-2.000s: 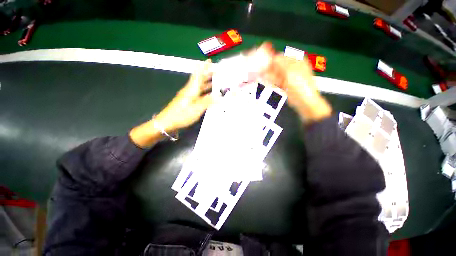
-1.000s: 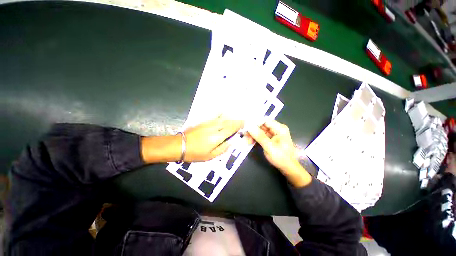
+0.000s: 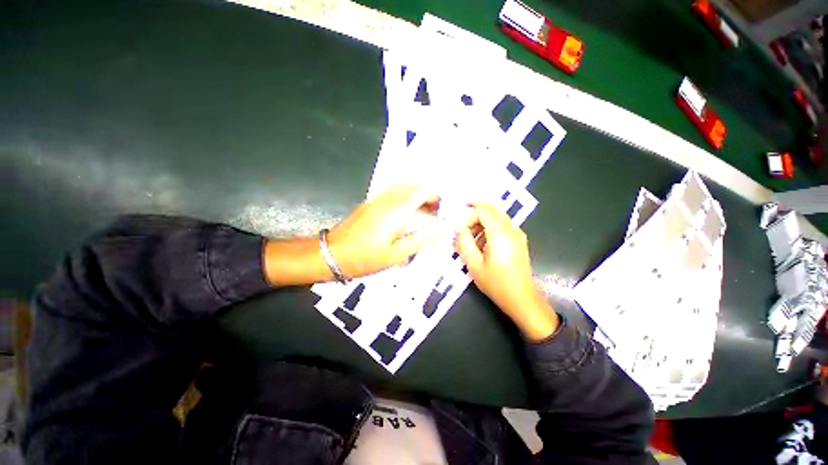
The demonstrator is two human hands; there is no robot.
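Note:
White sheets (image 3: 363, 309) with dark window-like openings lie in an overlapping pile in front of me. My left hand (image 3: 386, 234) and my right hand (image 3: 495, 254) are close together over the middle of the pile. The fingertips of both hands are bent towards each other. The area between them is washed out white, so I cannot tell whether they hold a thin sticker piece or only touch the sheet. Neither hand holds a red unit.
A curled stack of spare sheets (image 3: 654, 300) lies at the right. Beyond the white rail (image 3: 635, 136), red units (image 3: 542, 36) lie spaced on the green conveyor (image 3: 626, 73). White folded pieces (image 3: 794, 272) lie at the far right. Another person's dark sleeve (image 3: 735, 440) shows at the bottom right.
Both hands came back from near the rail to the middle of the sheets, then stayed close together there. The top sheets now lie fanned differently. The view has shifted.

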